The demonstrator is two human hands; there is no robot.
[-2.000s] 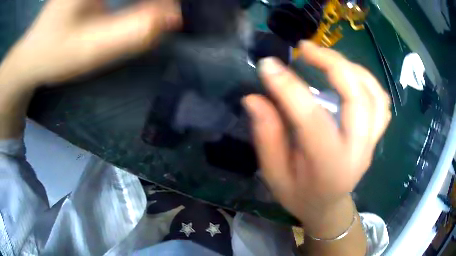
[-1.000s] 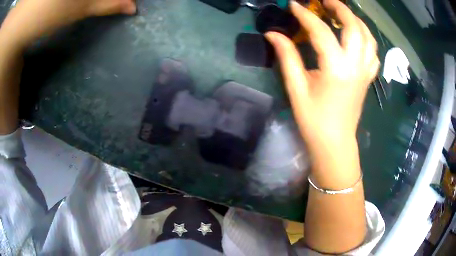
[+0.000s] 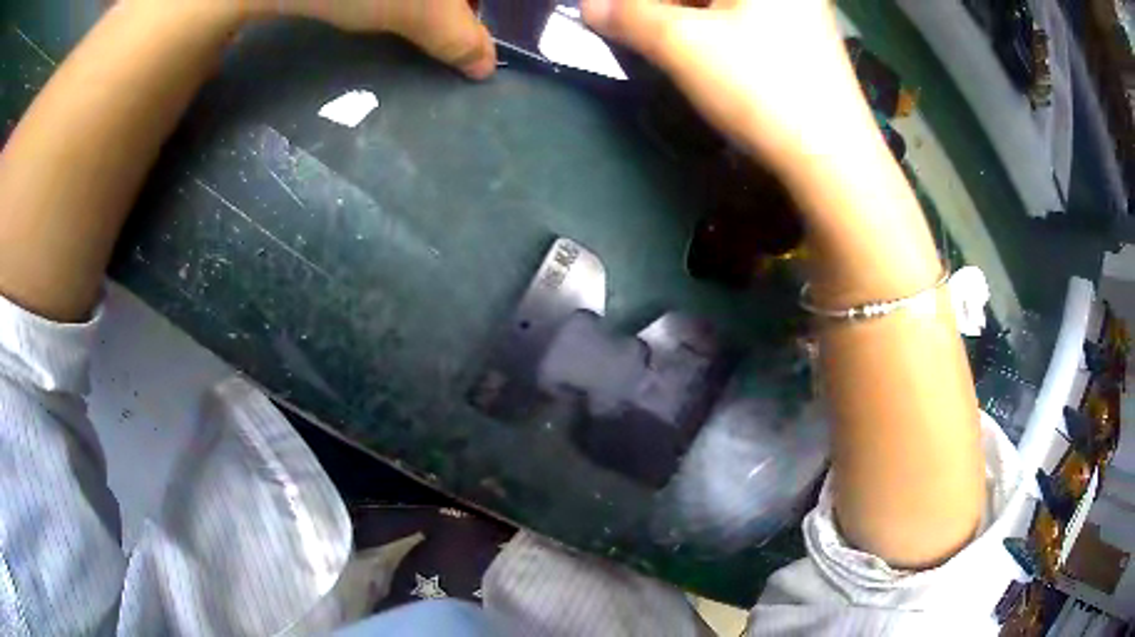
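Observation:
A glossy dark display module with a bright white shine is at the top edge, partly cut off. My left hand has its thumb at the module's left side. My right hand has its thumb and finger at its right side. Both hands appear to grip it, but the top edge cuts off some fingers. Lower down, the black jig with pale lettering lies on the green mat, next to a dark second plate. Grey reflections cover part of both.
Dark screens with a few orange parts lie beyond the plates, partly behind my right forearm. Clear shiny film is right of the plates. A white scrap lies beside my right wrist. A pale rail curves along the right, with orange-tailed pieces outside it.
My left hand has come right, and my right hand has left the dark pieces by the orange tails and moved up and left. Both now meet at the module. The view has shifted.

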